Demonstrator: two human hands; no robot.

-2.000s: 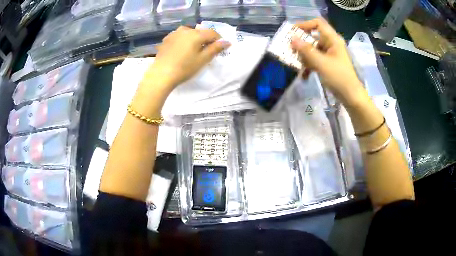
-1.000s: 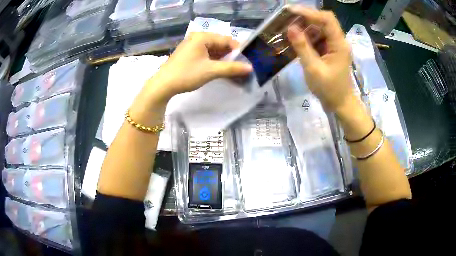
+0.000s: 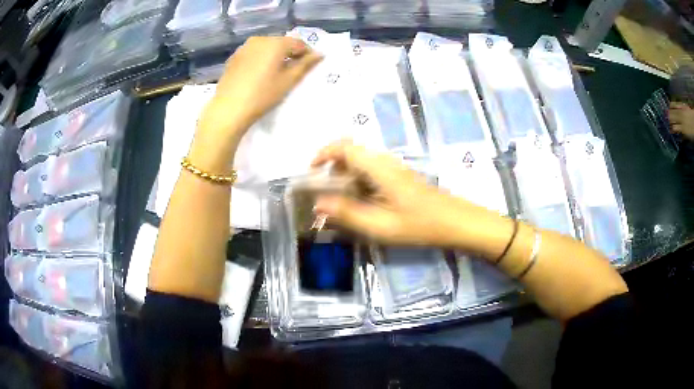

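A keypad phone with a dark blue-lit screen (image 3: 327,266) is blurred over the near left pocket of the clear blister tray (image 3: 316,332). My right hand (image 3: 369,196) is closed over the phone's keypad end, with fingers and thumb around it. My left hand (image 3: 259,80) is at the upper left, its fingertips at the white plastic sleeves (image 3: 327,95); whether they grip one is unclear. Bagged phones (image 3: 449,114) lie in the far row of the tray. Another bagged phone (image 3: 597,205) lies in the near row at the right.
A tray of bagged phones (image 3: 72,203) stands at the left. Stacked trays (image 3: 251,19) line the far side. A white sleeve pile (image 3: 179,144) lies left of the tray. Another person's hand (image 3: 679,120) shows at the right edge, near brown material (image 3: 647,47).
My right hand has moved down and left from the upper middle to the near left phone. The phone previously between my hands is no longer held up there. My left hand has moved slightly up and left.
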